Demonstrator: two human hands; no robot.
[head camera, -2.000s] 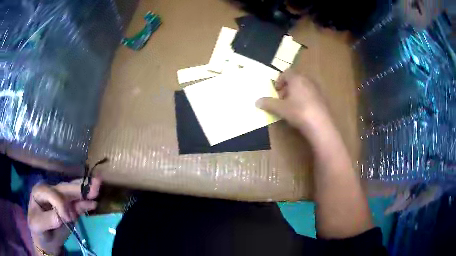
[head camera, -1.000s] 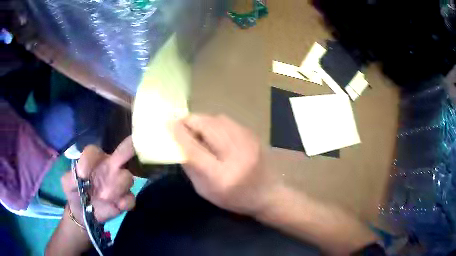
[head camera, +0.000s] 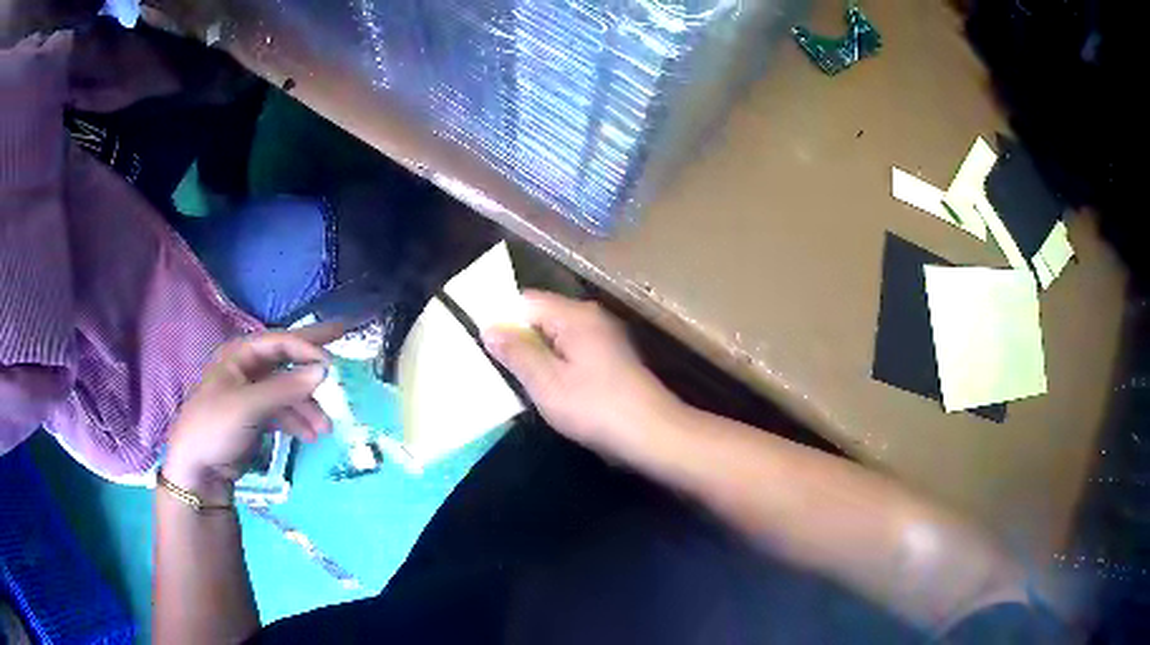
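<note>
My right hand (head camera: 574, 365) pinches cream backing paper (head camera: 460, 391) in front of my lap. A dark line separates a narrow upper piece from a wider lower one. My left hand (head camera: 246, 403) is left of the paper, fingers bent and partly apart. A blurred whitish thing lies near its fingertips; I cannot tell if it is held. No circuit board shows clearly in it. On the cardboard at right, a cream sheet (head camera: 990, 340) lies over a black sheet (head camera: 902, 315). Cream strips (head camera: 936, 199) and another black sheet (head camera: 1024, 202) lie above them.
A green circuit board (head camera: 839, 48) lies at the top of the cardboard surface (head camera: 782, 227). Ribbed clear trays (head camera: 542, 101) stand at its left part. A person in a pink striped garment (head camera: 139, 290) is at the left. Dark material fills the upper right.
The view has swung left, so the bench things sit further right. The paper in my right hand now shows a dark dividing line. The board and wire at my left hand no longer show clearly.
</note>
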